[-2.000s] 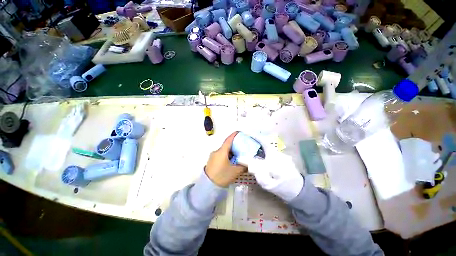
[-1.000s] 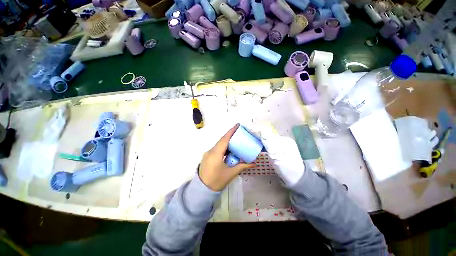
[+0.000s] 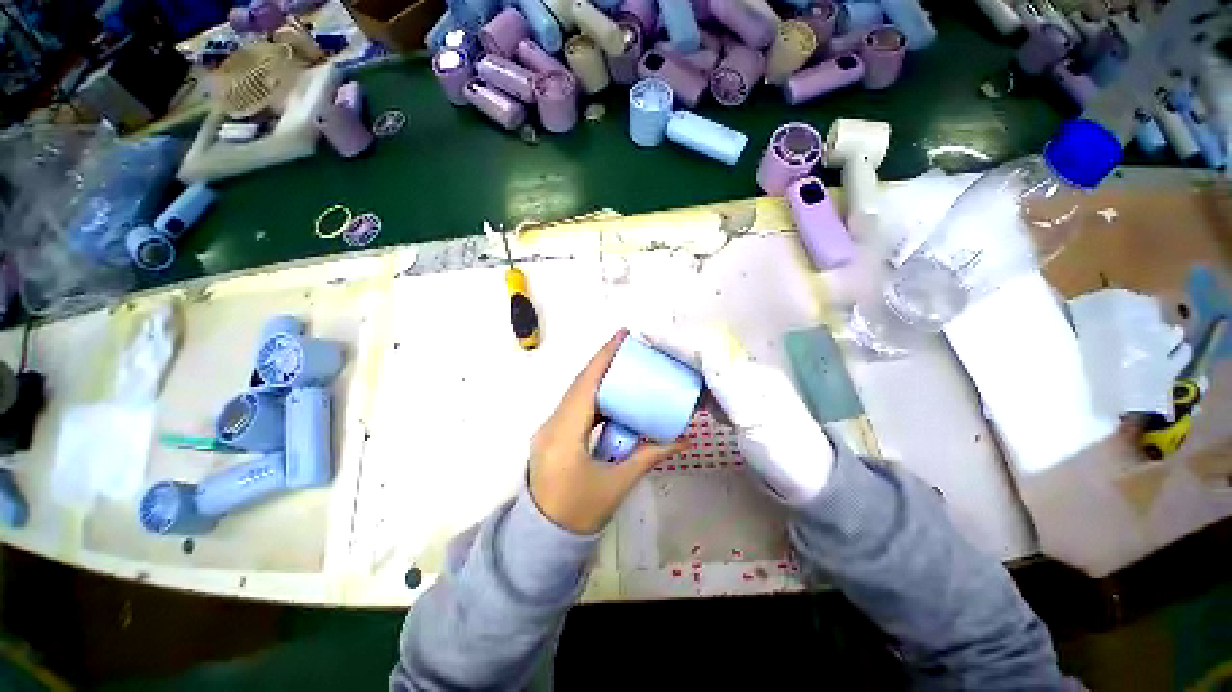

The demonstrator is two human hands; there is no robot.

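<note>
A light blue handheld fan (image 3: 651, 389) is held above the bench at the centre, its round drum head upward and part of its handle showing below. My left hand (image 3: 578, 466), bare, grips the fan from the left. My right hand (image 3: 773, 430), in a white glove, is at the right side of the drum head; its fingertips are blurred, and I cannot tell whether they grip it. A sticker sheet (image 3: 705, 450) with rows of small red marks lies under the hands, partly hidden by them.
Screwdriver (image 3: 523, 311) behind my hands. Blue fans (image 3: 308, 435) at left. Grey-green pad (image 3: 823, 375), clear bottle with blue cap (image 3: 1081, 154) and yellow-black tool (image 3: 1170, 422) at right. Purple fan (image 3: 819, 222) at the bench's far edge; heaped fans (image 3: 676, 54) on the green surface beyond.
The fan's drum head has turned in my left hand so its smooth side shows. My gloved right hand has moved from over the drum head to its right side. The view has shifted slightly.
</note>
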